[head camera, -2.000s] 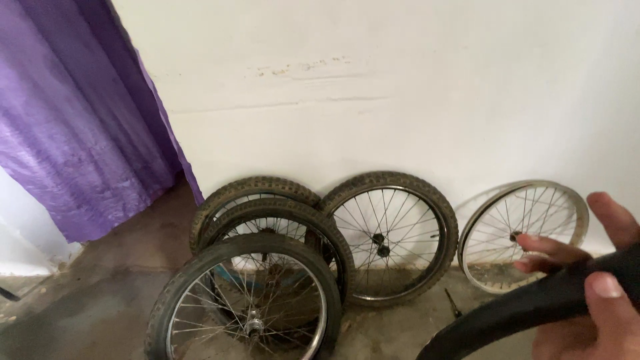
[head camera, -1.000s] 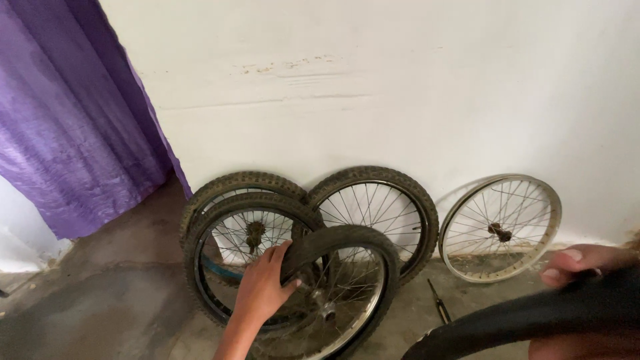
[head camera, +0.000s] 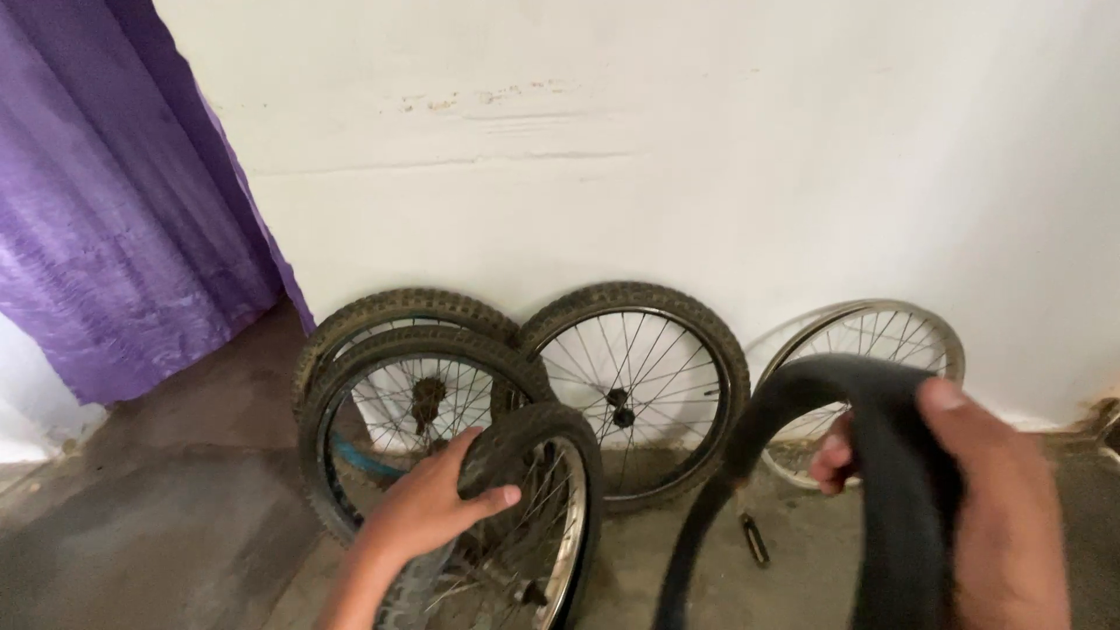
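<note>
My left hand (head camera: 433, 503) is on the tyre of the front bicycle wheel (head camera: 573, 446), thumb on one side and fingers on the other, and the wheel stands turned at an angle. In my right hand (head camera: 989, 481) is a loose black bicycle tyre (head camera: 892, 437), gripped near its top; its lower part runs out of view. Behind my left hand, a wheel with a dark rim (head camera: 311, 446) overlaps a knobby-tyred wheel (head camera: 394, 306). Another knobby-tyred wheel (head camera: 634, 297) leans on the wall at centre. A bare silver rim with spokes (head camera: 954, 341) leans farther right, partly hidden by the loose tyre.
A white wall (head camera: 612, 210) rises behind the wheels. A purple curtain (head camera: 131, 201) hangs at the left, over the concrete floor (head camera: 166, 525). A small dark tool-like object (head camera: 754, 540) lies on the floor between the front wheel and the bare rim.
My left hand, out of view two seconds ago, came onto the front wheel's tyre. That wheel has turned and shifted right from its first place. The loose tyre is raised higher in my right hand.
</note>
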